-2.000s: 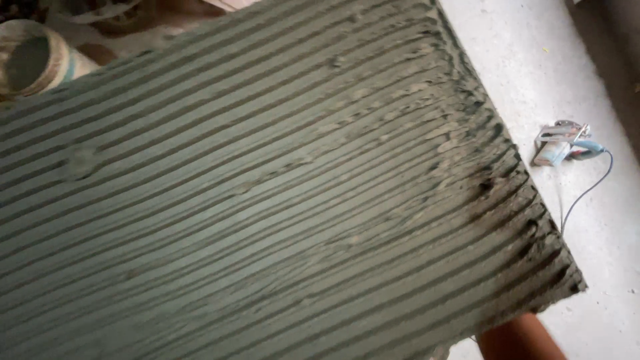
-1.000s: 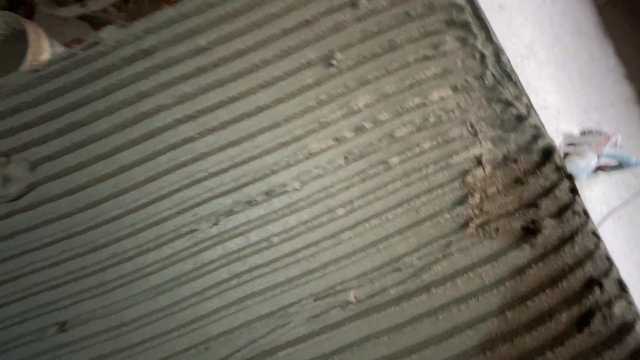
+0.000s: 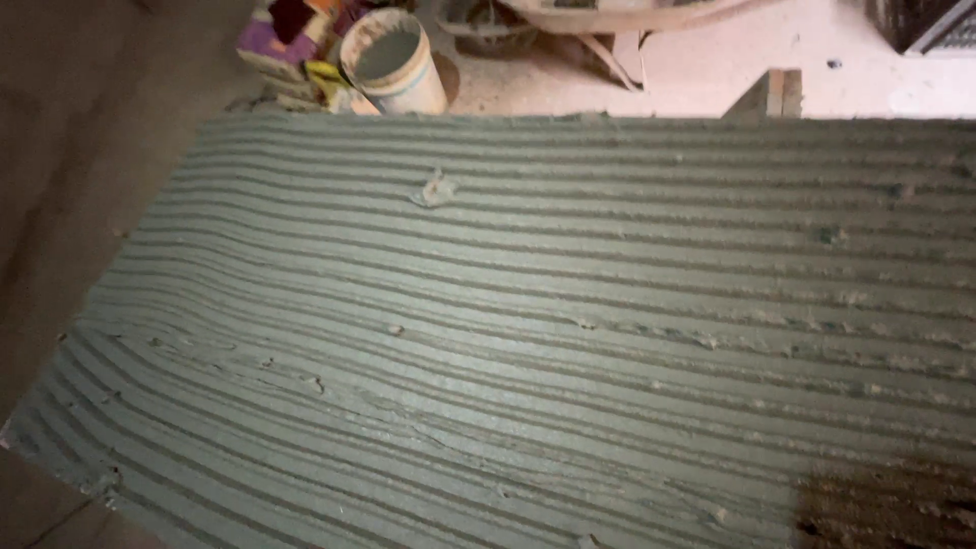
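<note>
A large flat panel coated with grey-green mortar (image 3: 457, 305), combed into long parallel ridges, fills most of the head view. Small lumps of mortar stand on the ridges, the largest lump (image 3: 436, 189) left of the upper middle. A dark brown patch (image 3: 892, 507), perhaps a shadow, covers the lower right corner. Neither my left hand nor my right hand shows now, so what they hold or touch is hidden.
Beyond the panel's far edge stands a white bucket (image 3: 415, 84) with grey contents, beside purple and yellow bags (image 3: 286, 42). A wheelbarrow (image 3: 671, 17) is partly visible behind. A wooden block (image 3: 784, 93) shows near the edge, and a dark slatted object (image 3: 942, 34) lies at upper right.
The view has shifted strongly, bringing the panel's left end and more of the floor into sight. The part of a hand or arm seen under the panel two seconds ago is out of view.
</note>
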